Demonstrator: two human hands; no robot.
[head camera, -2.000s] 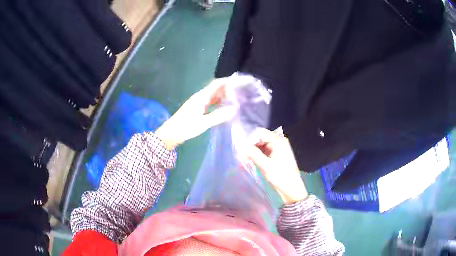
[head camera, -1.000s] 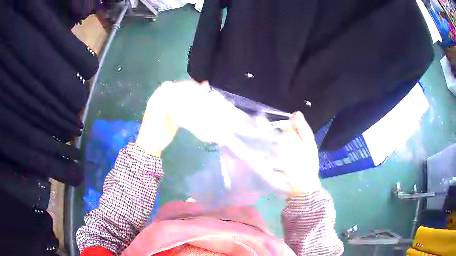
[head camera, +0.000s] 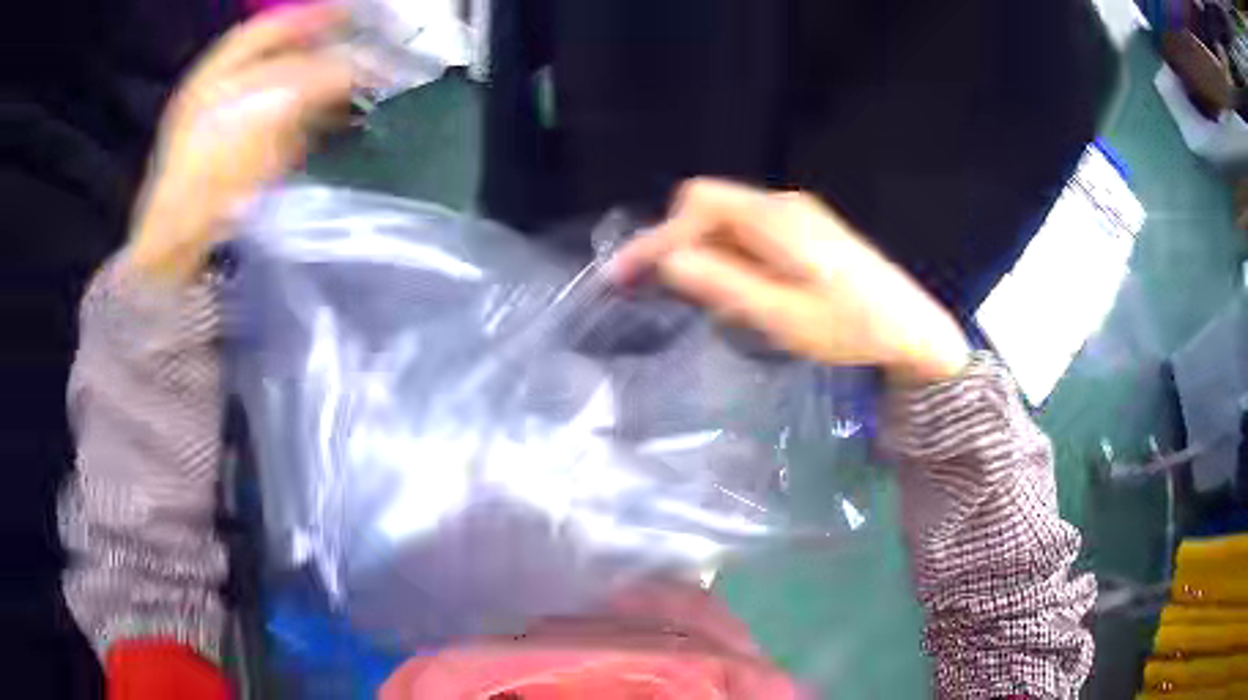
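Note:
A clear, glossy garment bag (head camera: 479, 451) is spread wide and crinkled in front of me. My right hand (head camera: 780, 267) pinches its upper edge with thumb and forefinger, right of centre. My left hand (head camera: 240, 123) is blurred and raised at the upper left, above the bag's upper left corner; I cannot tell whether its fingers hold the film. A black jacket (head camera: 821, 110) hangs behind the bag, and its lower edge is partly hidden by my right hand and the film.
Dark garments fill the left side (head camera: 55, 274). A white pile (head camera: 1061, 274) with a blue edge is on the right. Yellow garments (head camera: 1211, 615) are at the lower right. Crumpled blue plastic (head camera: 322, 643) lies at the lower left on the green floor (head camera: 821, 602).
My hands have moved apart and up, the left one far to the upper left. The bunched bag is now spread wide between them. The jacket has shifted slightly left and up in view.

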